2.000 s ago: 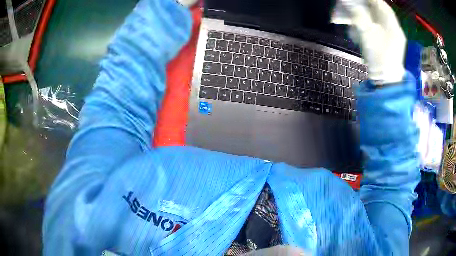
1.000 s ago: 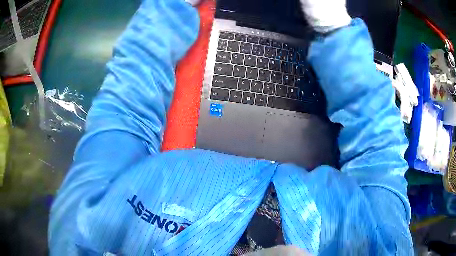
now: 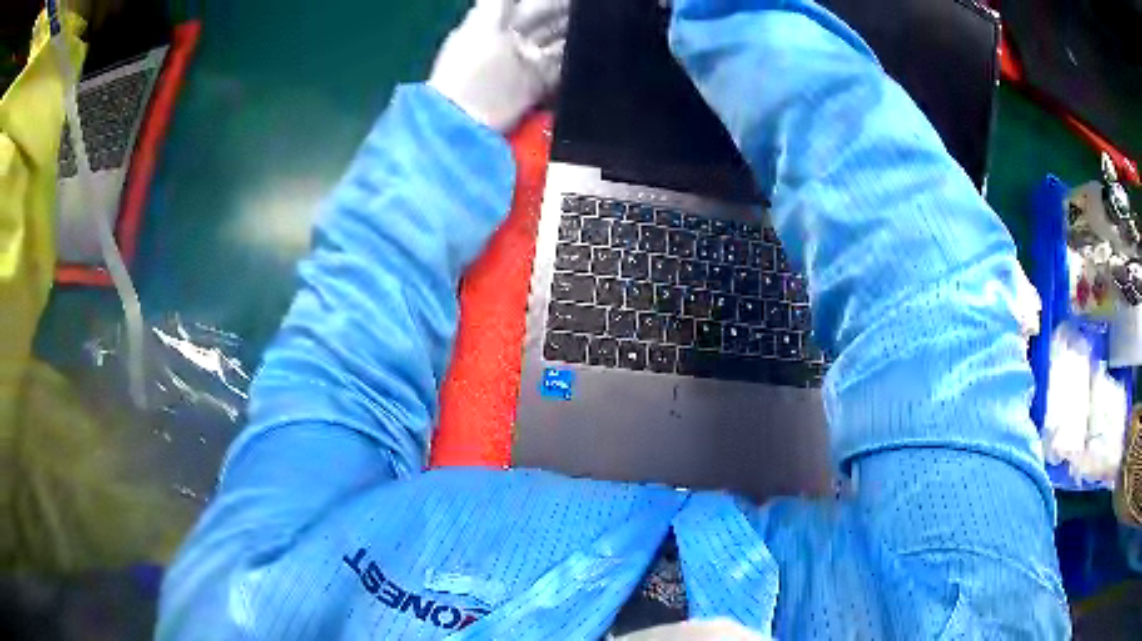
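Note:
An opened laptop lies in front of me, with a black keyboard (image 3: 676, 294), a grey palm rest (image 3: 626, 432) and a blue sticker (image 3: 556, 382). Its glossy black screen (image 3: 651, 100) runs to the top edge of the picture. A red carrier (image 3: 482, 376) shows along its left side. My left hand (image 3: 507, 63), in a white glove, is at the screen's left edge; its fingers are partly cut off, so its grip is unclear. My right hand is out of the picture at the top; its blue sleeve (image 3: 877, 238) crosses the screen and the keyboard's right part.
At right, a blue bin (image 3: 1052, 276) holds white wipes (image 3: 1085, 407), with small metal-topped items (image 3: 1108, 225) beside it. At left are another laptop (image 3: 107, 125) on a red-edged carrier, a pale strap (image 3: 107, 238), clear plastic (image 3: 200, 357) and a person's yellow sleeve (image 3: 28, 163).
The laptop sits lower in the picture and more of its screen shows. My left glove has come into fuller view. My right hand has gone out past the top edge.

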